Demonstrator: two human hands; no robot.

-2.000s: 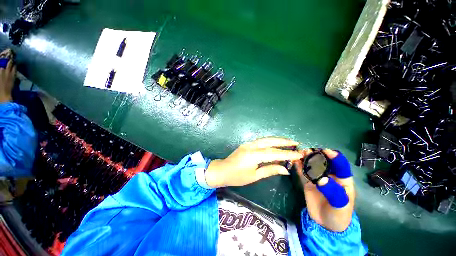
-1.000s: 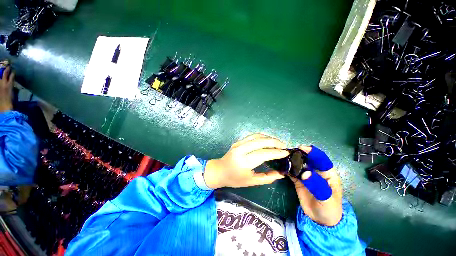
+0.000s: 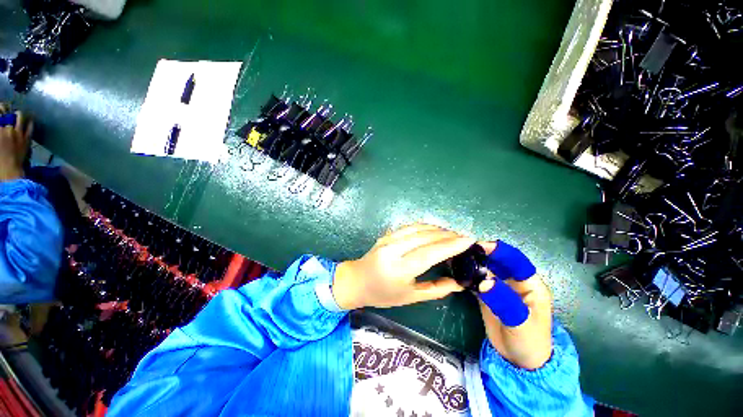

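Observation:
My left hand [image 3: 399, 267] reaches in from the left and holds black binder clips [image 3: 468, 267] between its fingers. My right hand [image 3: 521, 313], with blue wraps on two fingers, holds the same clips from the right side. The fingers partly hide the clips, so I cannot tell how many there are. A clip row [image 3: 305, 140] with silver handles and one yellow spot lies on the green bench [image 3: 424, 155] ahead of my left hand.
A white paper sheet [image 3: 213, 102] with two dark pieces lies at the left. An off-white parts bin [image 3: 544, 114] heaped with clips stands at the right, with loose clips [image 3: 611, 232] beside it. Red trays [image 3: 232, 273] of clips are at lower left. Another person's blue sleeve [image 3: 28, 244] shows far left.
Both hands have stayed together around the clips. The right hand has shifted left and the held clips have turned, so their flat dark face no longer shows.

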